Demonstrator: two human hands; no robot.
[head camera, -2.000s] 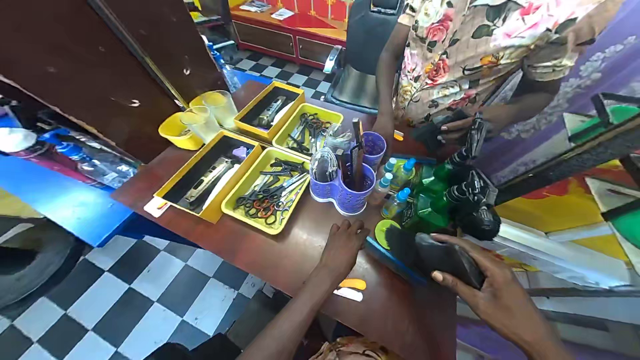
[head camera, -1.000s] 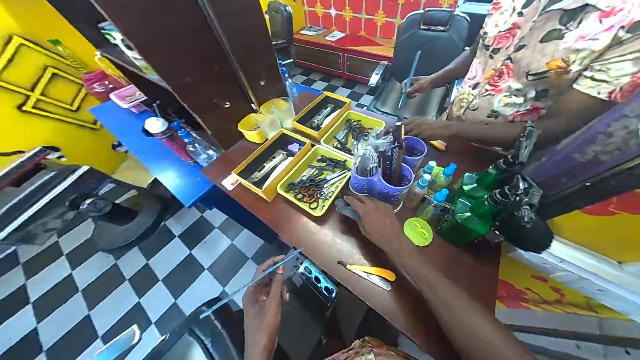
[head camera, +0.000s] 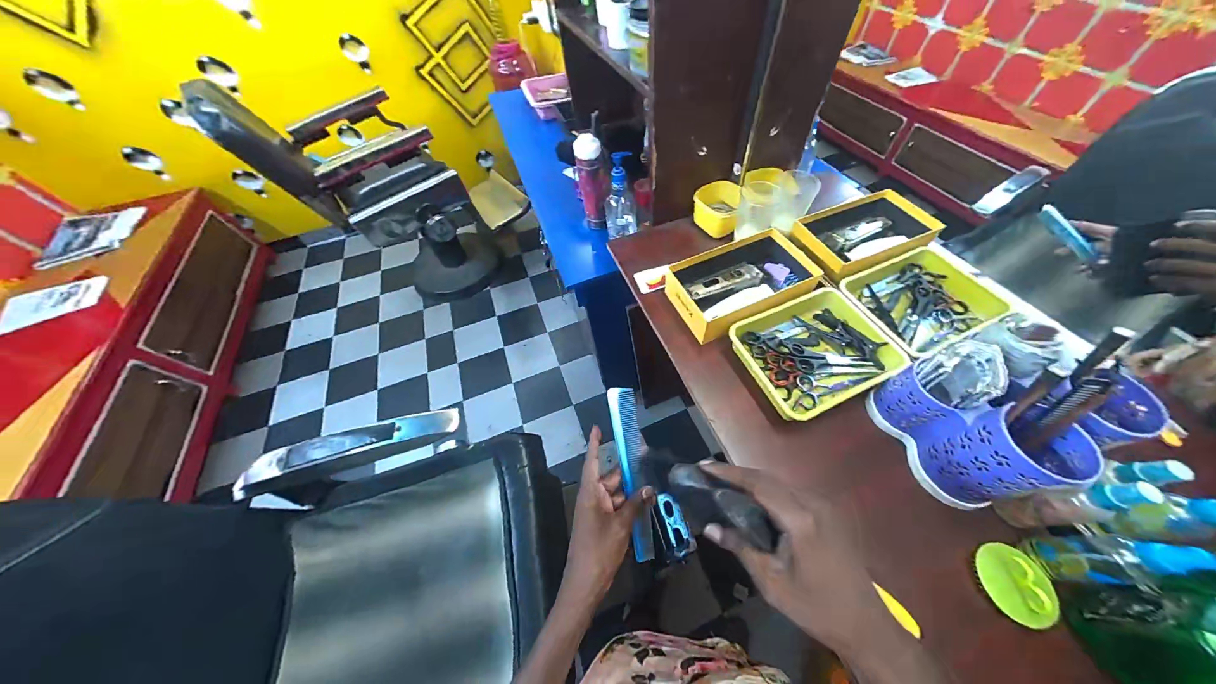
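My left hand (head camera: 608, 527) is closed around the lower part of a light blue comb (head camera: 624, 432), its teeth facing right and its top end up. Just to the right, my right hand (head camera: 793, 532) grips a dark brush-like object (head camera: 727, 503), somewhat blurred, near the comb but with no clear contact. A blue and black object with holes (head camera: 674, 525) shows between my hands. On the brown counter (head camera: 807, 456) stand a yellow tray of scissors (head camera: 806, 410), a yellow box with a hair clipper (head camera: 703, 328) and a purple basket (head camera: 959, 465) holding combs.
Bottles (head camera: 1140, 556) and a lime-green round brush (head camera: 1016, 584) stand at the right. A mirror behind repeats the counter items. A black barber chair (head camera: 408, 570) is at lower left; another (head camera: 408, 190) stands farther off. A blue shelf (head camera: 551, 190) adjoins the counter.
The view has swung far left. My right hand has left its place beside the purple basket and is now near the comb with the dark object. My left hand still holds the comb, now more upright.
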